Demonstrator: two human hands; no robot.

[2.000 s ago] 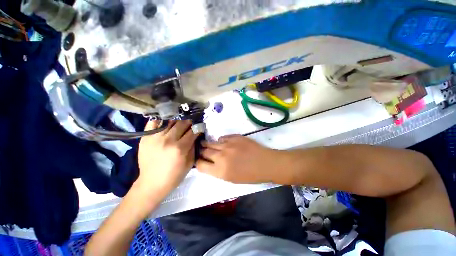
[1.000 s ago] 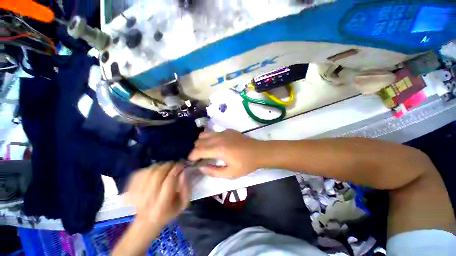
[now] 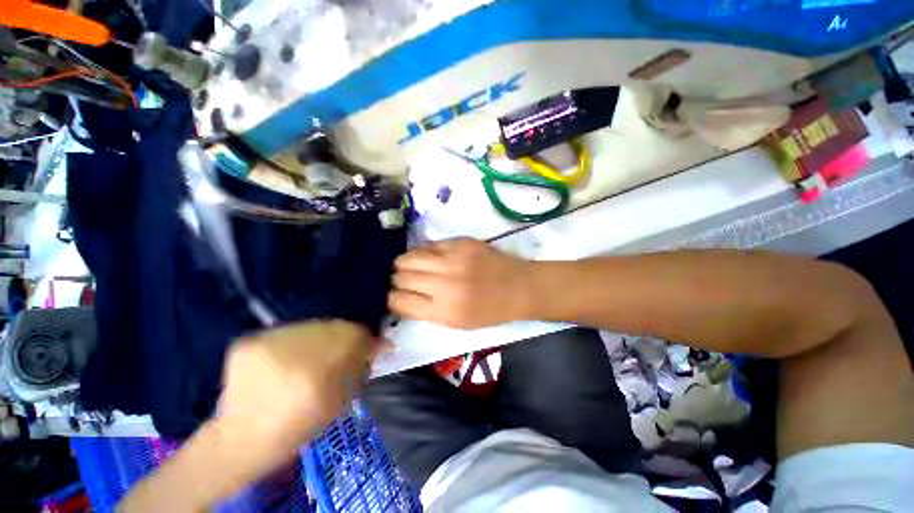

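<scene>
Dark navy cloth [image 3: 311, 266] lies on the white table left of and below the needle area of the JACK sewing machine [image 3: 471, 105]. It spreads to the far left. My right hand [image 3: 456, 285] rests at the cloth's right edge with fingers curled on it, just below the presser foot area [image 3: 361, 193]. My left hand [image 3: 301, 371] is blurred, at the cloth's near edge, its fingers curled; whether it grips the cloth is unclear. Green and yellow handled snips [image 3: 526, 190] lie under the machine arm.
A dark box-like object [image 3: 558, 122] lies by the snips. A brown-red packet [image 3: 817, 140] sits at the right. A table-edge ruler [image 3: 742, 232] runs along the front. Blue baskets [image 3: 351, 466] and pale scraps [image 3: 666, 401] are below the edge. A round grey machine end [image 3: 45, 353] is at left.
My left hand has moved from beside the needle down and left to the near edge of the cloth. My right hand stays near the cloth's right edge. The view has shifted, and more cloth shows.
</scene>
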